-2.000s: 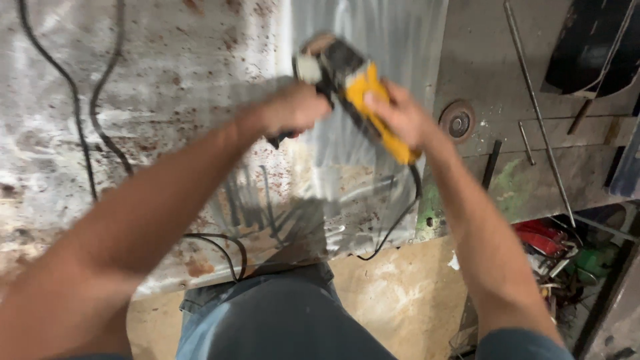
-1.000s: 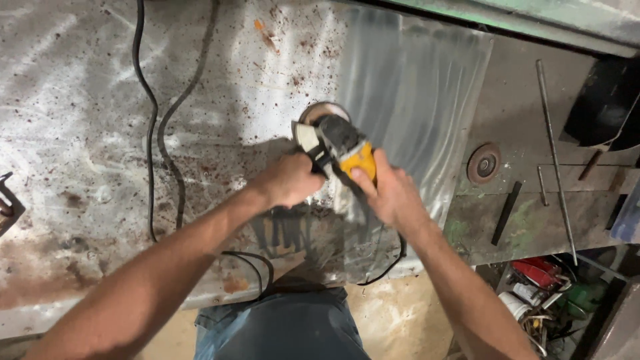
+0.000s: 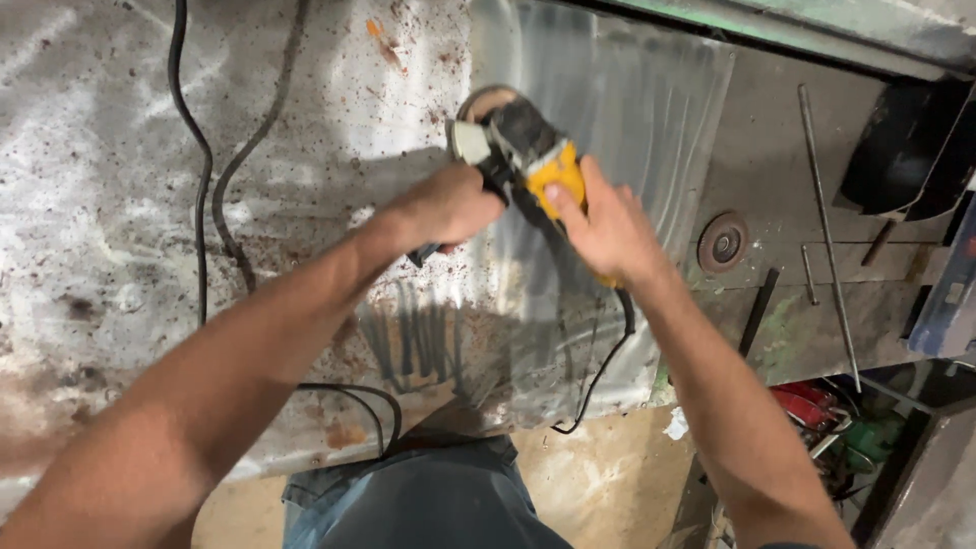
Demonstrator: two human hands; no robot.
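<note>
My right hand (image 3: 614,221) grips the yellow body of an angle grinder (image 3: 563,179), its thumb lying on top. My left hand (image 3: 450,202) is closed around the grinder's black side handle. The round disc (image 3: 492,103) at the grinder's head, partly covered by a guard, is over a rust-spotted metal sheet (image 3: 381,137), close to the border of a brighter, streaked grey band (image 3: 610,99). Whether the disc touches the sheet cannot be told. From the grinder's rear a black cord (image 3: 627,313) runs down to the sheet's near edge.
A used flap disc (image 3: 723,242) lies on the bench at the right, beside a long metal rod (image 3: 827,229), a short rod (image 3: 809,274) and a dark flat bar (image 3: 759,311). A black cable (image 3: 202,168) crosses the sheet at left. Red and green items (image 3: 808,404) sit below the bench.
Both hands keep hold of the grinder throughout. Against the sheet, the grinder has moved up toward the far edge since the last frame. The view has shifted.
</note>
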